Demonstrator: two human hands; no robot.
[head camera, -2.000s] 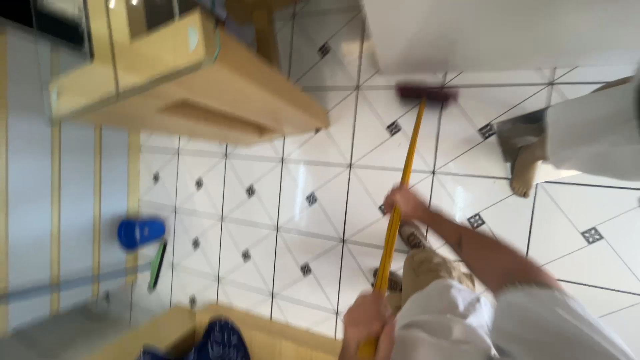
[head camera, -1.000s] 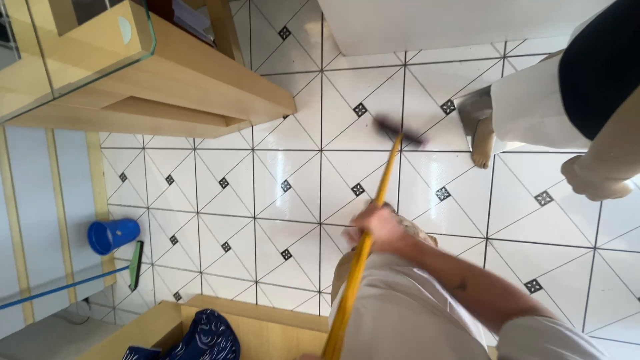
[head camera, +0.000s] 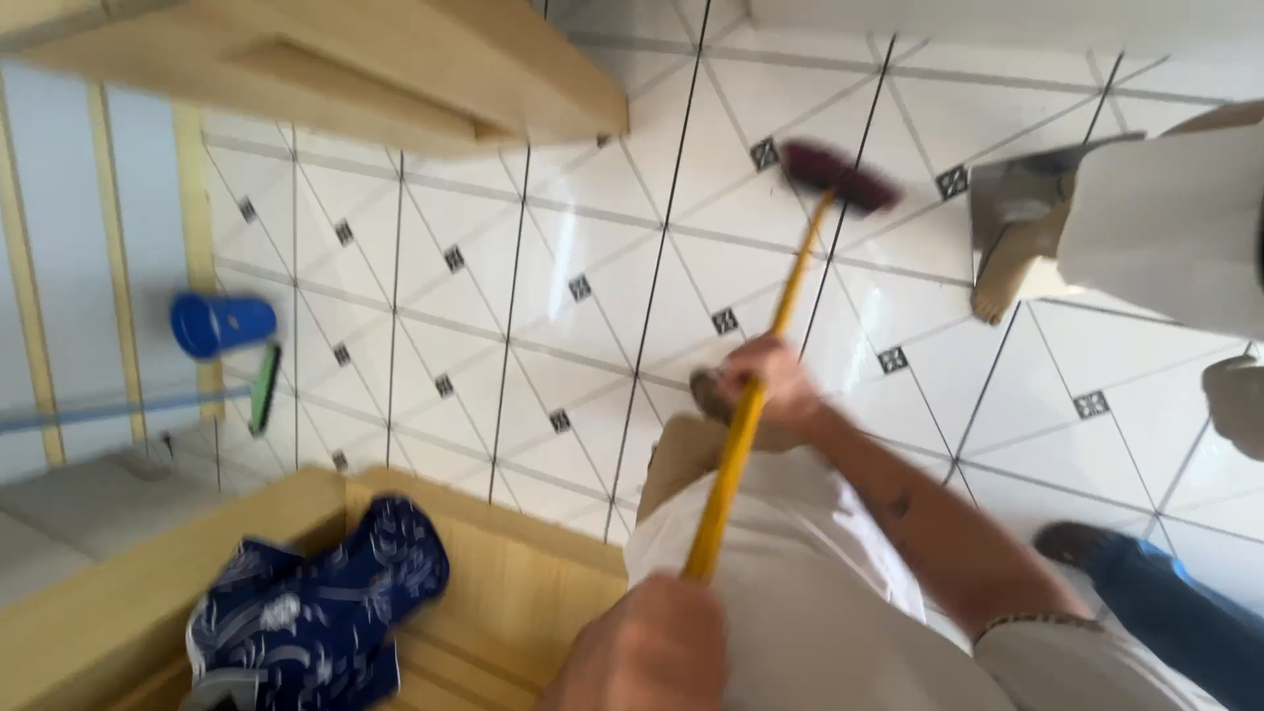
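Observation:
A broom with a dark red head (head camera: 839, 178) and a yellow handle (head camera: 726, 484) slants across the view, its head at the white tiled floor. My right hand (head camera: 765, 380) is closed around the middle part of the handle. My left hand (head camera: 642, 642), blurred at the bottom edge, grips the handle's near end. Beside my right hand, part of my shoe (head camera: 709, 393) shows. Right of the broom head lies a flat grey piece (head camera: 1017, 193), perhaps a dustpan, next to another person's bare foot or hand, which I cannot tell apart.
A wooden furniture piece (head camera: 395, 79) juts in at upper left. At left are a blue bucket (head camera: 222, 324) and a green-headed brush (head camera: 264, 388). Dark blue patterned cloth (head camera: 326, 602) lies on wooden furniture. Other people's white clothing (head camera: 1165, 227) and jeans (head camera: 1175, 602) show at right.
The broom head has shifted over the floor, with both hands still on the handle. A jeans leg and shoe have come into view at lower right.

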